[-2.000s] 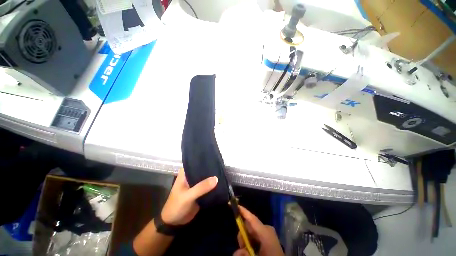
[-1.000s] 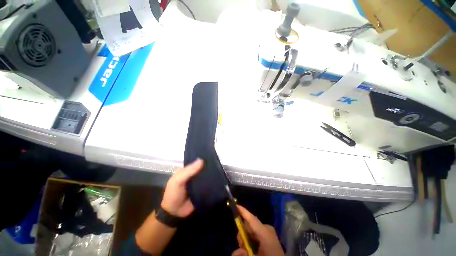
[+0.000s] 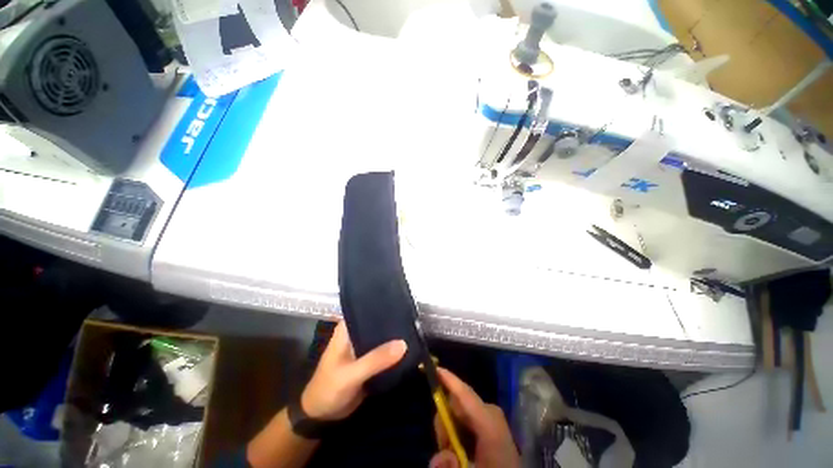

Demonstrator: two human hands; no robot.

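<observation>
The long dark band lies with its rounded far end on the white table and its near end over the front edge. My left hand grips the near end, thumb on top, fingers hidden underneath. My right hand holds the yellow-handled fabric shears at the band's right edge, near the table's front edge. The blades lie along that edge; how far they are open cannot be told.
The sewing machine stands at the right, with black thread snips before it. A paper sheet lies upper left. A cardboard box with bags sits below left. Fabric strips hang at the right table end.
The band has slid towards me, so its far end is nearer the front edge. My left thumb is lower on the band. The shears remain at its right edge.
</observation>
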